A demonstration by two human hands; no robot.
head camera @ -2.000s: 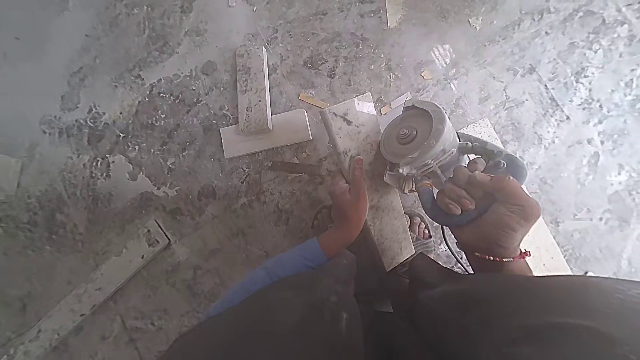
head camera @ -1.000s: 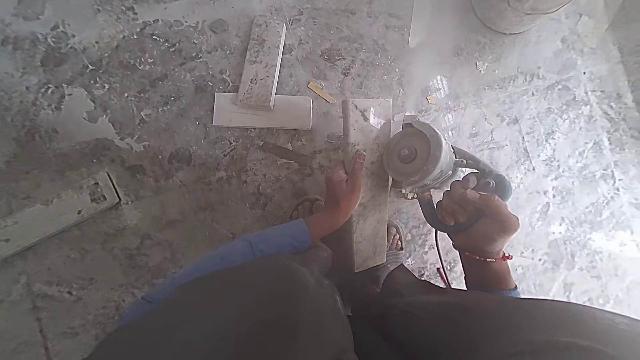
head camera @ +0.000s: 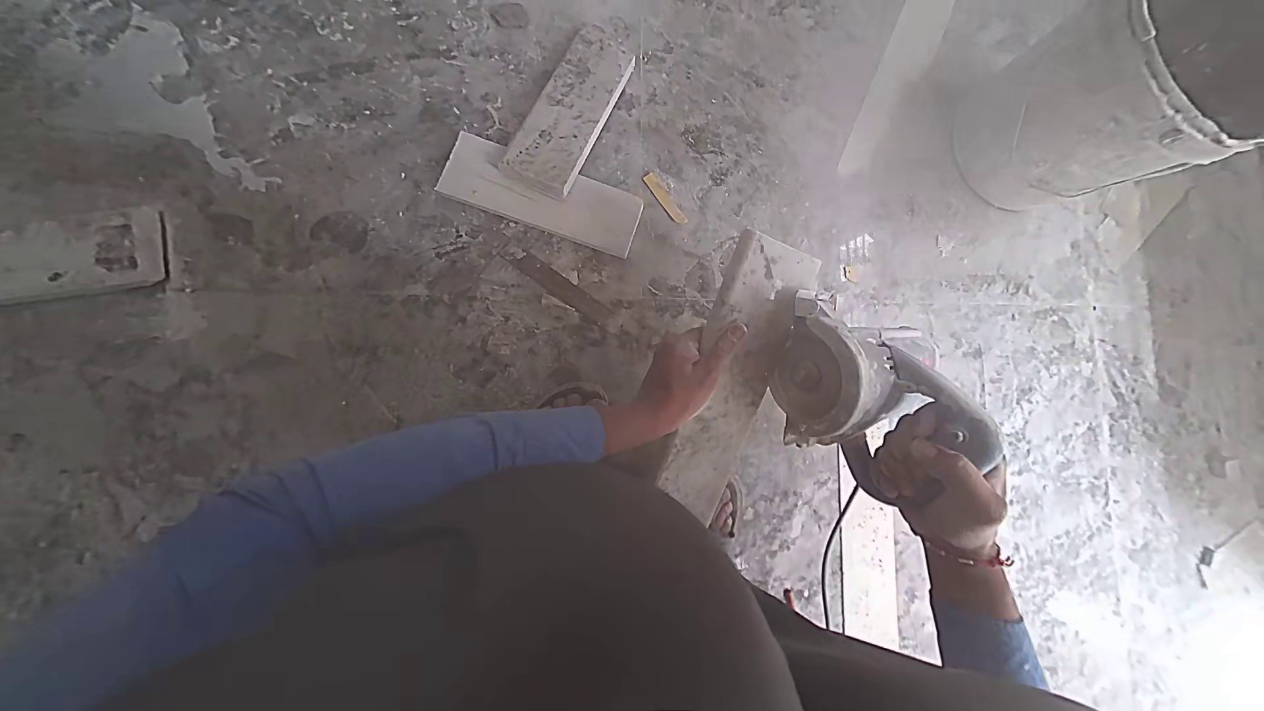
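My left hand [head camera: 686,380] grips the left edge of a long pale stone or tile strip [head camera: 775,262], its thumb over the top face. That strip slants from upper right down toward my feet. In my right hand [head camera: 943,479] is the rear handle of a corded disc cutter [head camera: 829,380], likely an angle grinder or marble cutter. Its round disc end lies against the strip's right edge, and I cannot tell whether the disc is cutting in. A black cord [head camera: 829,563] hangs below the tool. Dust hazes the air around it.
Two overlapping strips, an upper one [head camera: 573,109] and a lower one [head camera: 592,212], lie ahead to the left. A dusty bucket [head camera: 1076,118] stands at upper right. Another strip [head camera: 79,257] is at far left, and a dark flat bar [head camera: 561,286] lies nearer. My sandalled feet flank the held strip.
The view has shifted and turned, bringing the bucket further into sight. Both hands keep hold of the strip and the cutter. Dust hangs more thickly at the right than two seconds ago.
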